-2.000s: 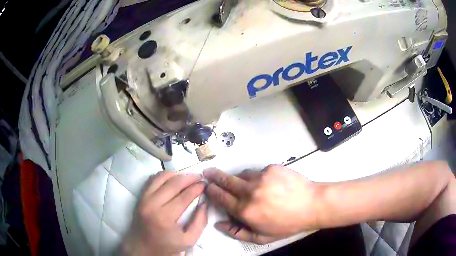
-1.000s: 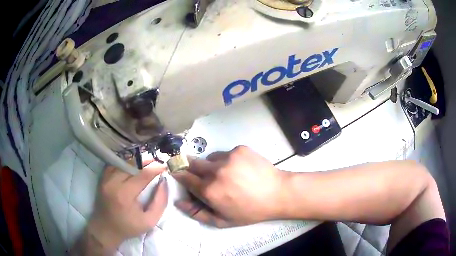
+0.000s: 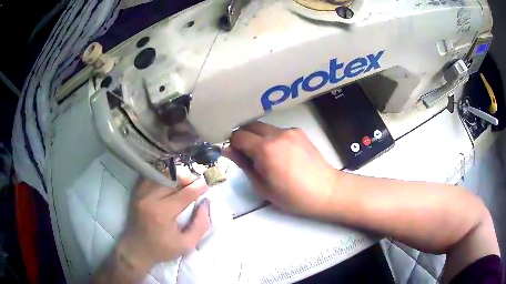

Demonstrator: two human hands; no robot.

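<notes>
A white quilted panel (image 3: 102,213) lies on the machine bed at the left, under my left hand. My left hand (image 3: 169,216) presses on the panel just in front of the needle area, fingertips close to the presser foot (image 3: 180,172); its fingers are apart. My right hand (image 3: 277,161) is right of the needle area, beside the cream round piece (image 3: 214,175), with its fingers bent together near the underside of the head. Its fingertips are partly hidden, and I cannot tell if they hold anything. The cream-white sewing machine (image 3: 233,83) has blue "protex" lettering.
A black smartphone (image 3: 355,127) lies under the machine arm. Stacked white and purple panels (image 3: 41,111) lie behind the head at the left. An orange crate rim (image 3: 26,233) is at the far left. Small tools (image 3: 480,111) lie at the far right. Another quilted piece (image 3: 413,260) hangs at the lower right.
Both hands have moved forward to the needle area. In the last second my right hand has moved up and away from the left hand, to the right of the needle, uncovering the bed edge.
</notes>
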